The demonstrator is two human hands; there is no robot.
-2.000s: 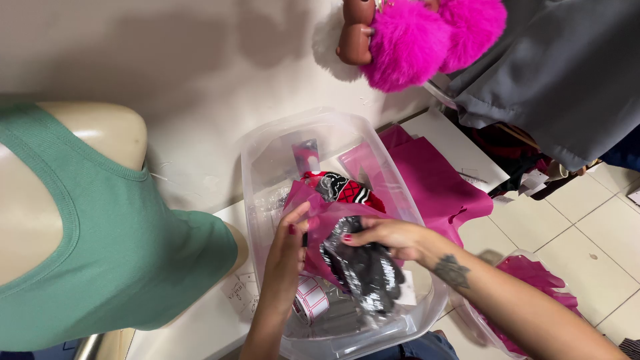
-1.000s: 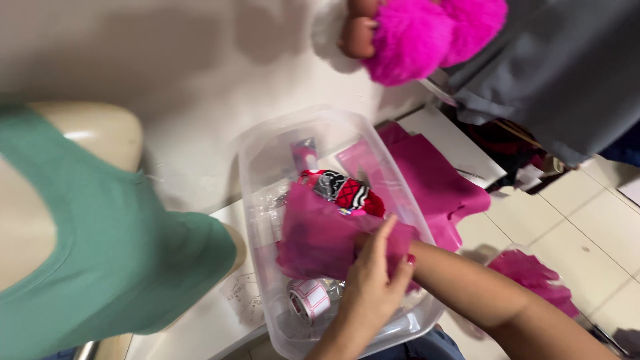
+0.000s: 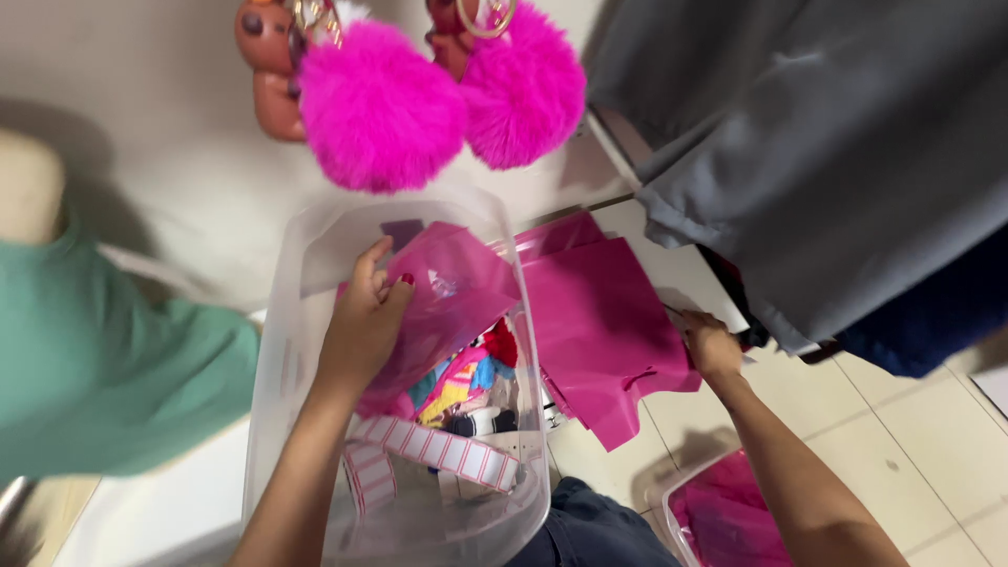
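Note:
My left hand grips the edge of a translucent pink plastic bag inside a clear plastic bin. Below the bag lie colourful folded fabric items and a roll of white labels with red borders, partly unrolled. Right of the bin, my right hand is at the edge of a stack of opaque pink plastic bags; its fingertips are partly hidden, and a thin dark thing shows beside them.
Magenta pompom keychains with brown figures hang above the bin. A green top on a mannequin stands at left. Grey garments hang at upper right. A second bin with pink plastic is at the lower right, above the tiled floor.
My right hand has moved out of the bin, rightward to the pink bags. My left hand now holds the translucent bag. The black item in clear wrap, seen earlier in my right hand, is out of sight.

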